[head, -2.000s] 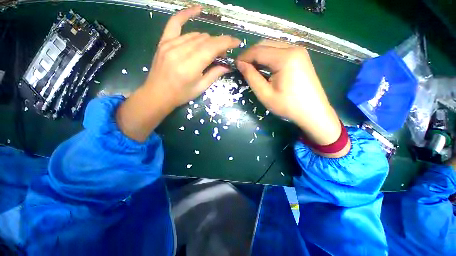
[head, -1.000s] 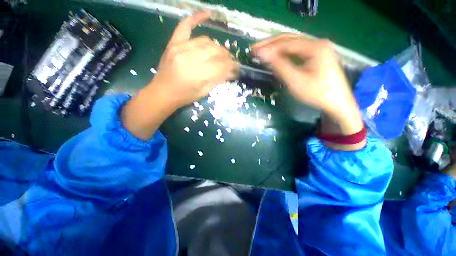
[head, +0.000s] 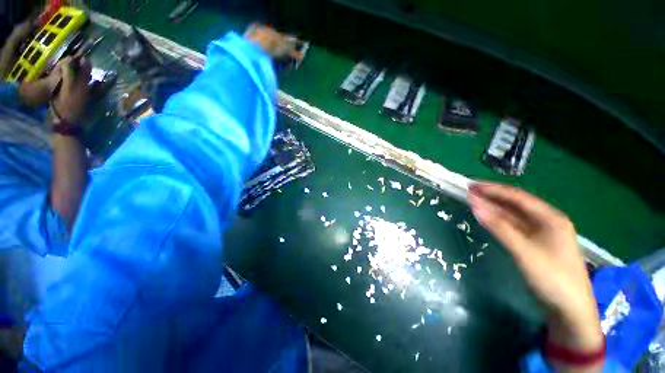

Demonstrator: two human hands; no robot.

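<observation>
My left hand [head: 268,42] is stretched out over the green belt at the top, small and blurred. Its fingers are at a phone assembly [head: 297,52], partly hidden by the hand, and appear to grip its edge. My right hand [head: 536,244], with a red wristband, is over the bench at the right, fingers extended and nothing visible in them. White scraps [head: 390,251] lie in a pile with loose bits around it on the dark green mat. A phone stack [head: 284,167] is partly hidden behind my left sleeve.
Several phones [head: 403,98] lie spaced along the green belt [head: 583,175]. A pale worn rail [head: 350,135] runs between bench and belt. A blue bin [head: 631,309] is at the lower right beside clear plastic. Another person's hands [head: 73,91] and a yellow tray [head: 49,45] are at the upper left.
The view has turned left. My left hand has moved from above the scraps out to the belt. My hands are now far apart, and the phone is away from my right hand.
</observation>
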